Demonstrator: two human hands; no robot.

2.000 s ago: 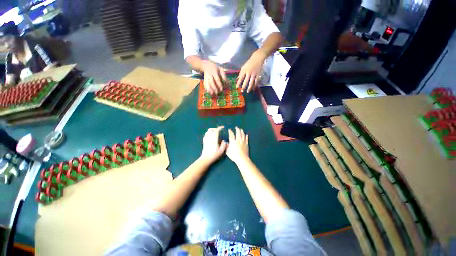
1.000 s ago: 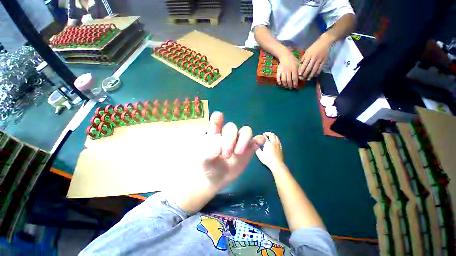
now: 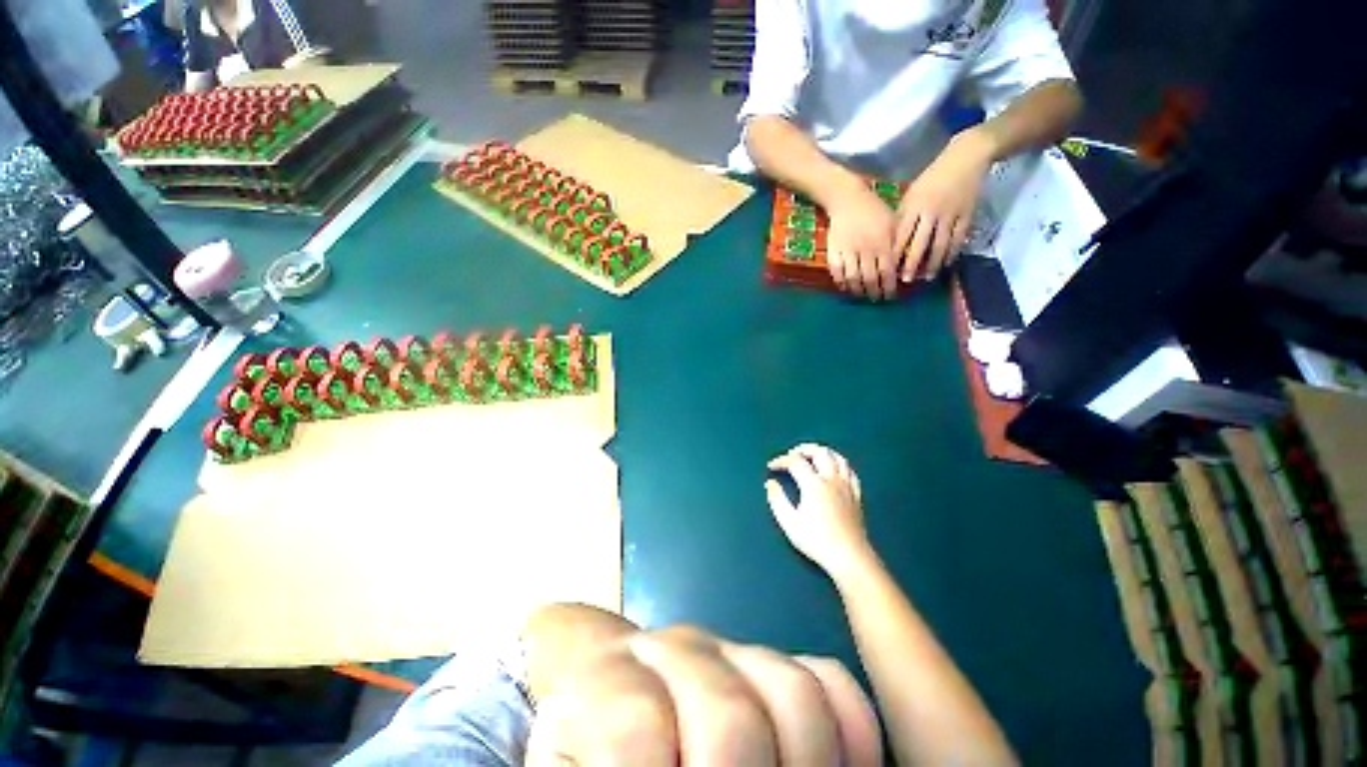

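Observation:
My left hand [image 3: 697, 697] is large and close to the camera at the bottom centre, fingers curled, cut off by the lower edge; whether it holds anything cannot be seen. My right hand [image 3: 820, 502] is over the green bench with bent fingers apart and nothing visible in it. At the left, a cardboard sheet [image 3: 405, 547] carries rows of board assemblies with red rings [image 3: 405, 375] along its far edge; its near part is bare.
A facing person's hands [image 3: 892, 240] rest on the orange-red fixture [image 3: 799, 273]. Another cardboard sheet [image 3: 660, 180] with ringed boards lies behind. Stacked board trays stand at right [image 3: 1222, 570] and far left [image 3: 300, 173]. A black flat object [image 3: 1072, 445] lies by the bench machine.
My left hand has come from beside my right hand up close to the camera, then lower with fingers curled. My right hand stays over the bench. The view has turned left.

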